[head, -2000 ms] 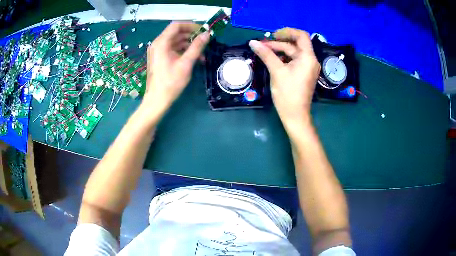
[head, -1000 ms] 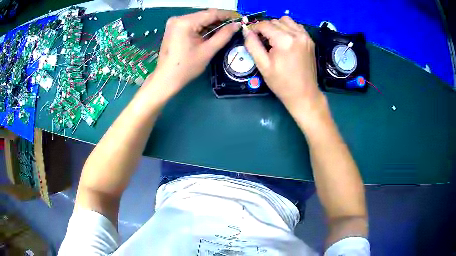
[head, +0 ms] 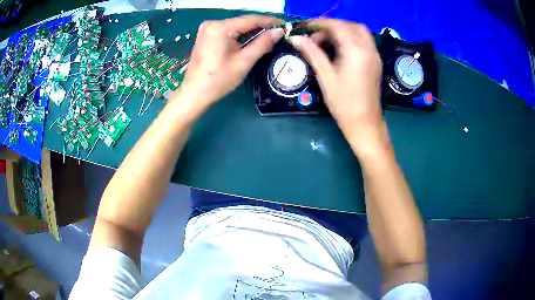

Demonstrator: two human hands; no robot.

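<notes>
A black housing (head: 264, 105) lies in front of me with a round silver-white speaker (head: 288, 73) and a red-and-blue round part (head: 305, 98) at its lower right. My left hand (head: 226, 61) and my right hand (head: 346, 70) meet fingertip to fingertip above its far edge. A tiny white plug (head: 288, 27) with thin wires shows between the fingertips. My left hand seems to hold a circuit board, mostly hidden by the fingers. My right fingers pinch at the wire end; the exact grip is hidden.
A second black housing (head: 433, 70) with a speaker stands right of my right hand, its red wire trailing right to a white plug (head: 466, 129). A board pile (head: 82, 88) spreads at left. A blue sheet (head: 469, 41) lies along the far right. An open cardboard box (head: 50, 193) is below left.
Both hands have come together above the housing; the green board seen earlier in my left hand is now mostly hidden. In the last second the hands have barely moved.
</notes>
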